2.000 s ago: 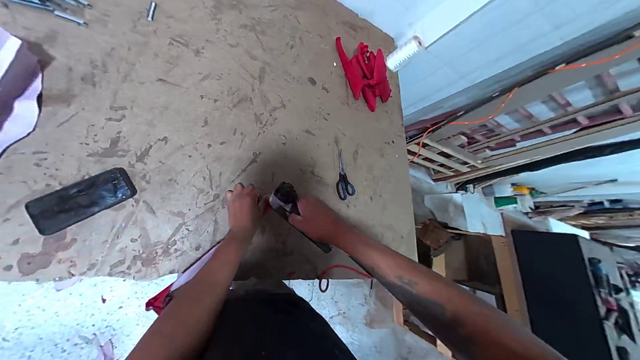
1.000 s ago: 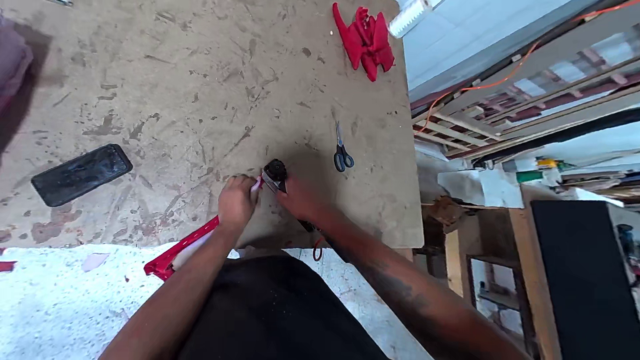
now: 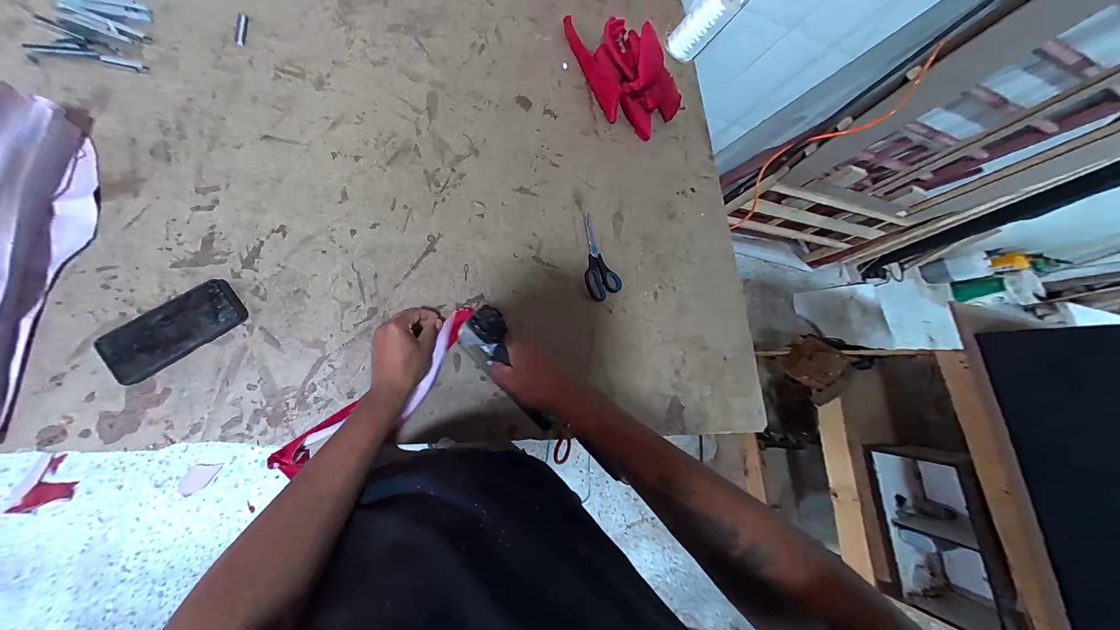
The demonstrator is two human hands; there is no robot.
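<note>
My left hand (image 3: 404, 350) is at the near part of the table, with its fingers closed on a red and pale pink fabric strip (image 3: 431, 372). That strip hangs over the near edge beneath my left forearm. Gripped in my right hand (image 3: 529, 372) is a dark hand tool with a grey metal part (image 3: 481, 337), probably a staple gun; its head touches or nearly touches the red end of the strip. Small scissors (image 3: 598, 269) with dark handles lie beyond my right hand. An orange-red loop (image 3: 562, 450) shows at the table edge below that hand.
On the worn brown table (image 3: 350, 157) lie a black phone (image 3: 171, 331), metal strips (image 3: 92, 31), pinkish-grey fabric (image 3: 39, 210) and red fabric pieces (image 3: 626, 74). A white thread spool (image 3: 700, 28) is at the far right corner. Wooden frames (image 3: 814, 210) stand to the right.
The red and pink strip now shows more plainly between my hands. Both hands remain close together at the near side, with the tool still in my right hand.
</note>
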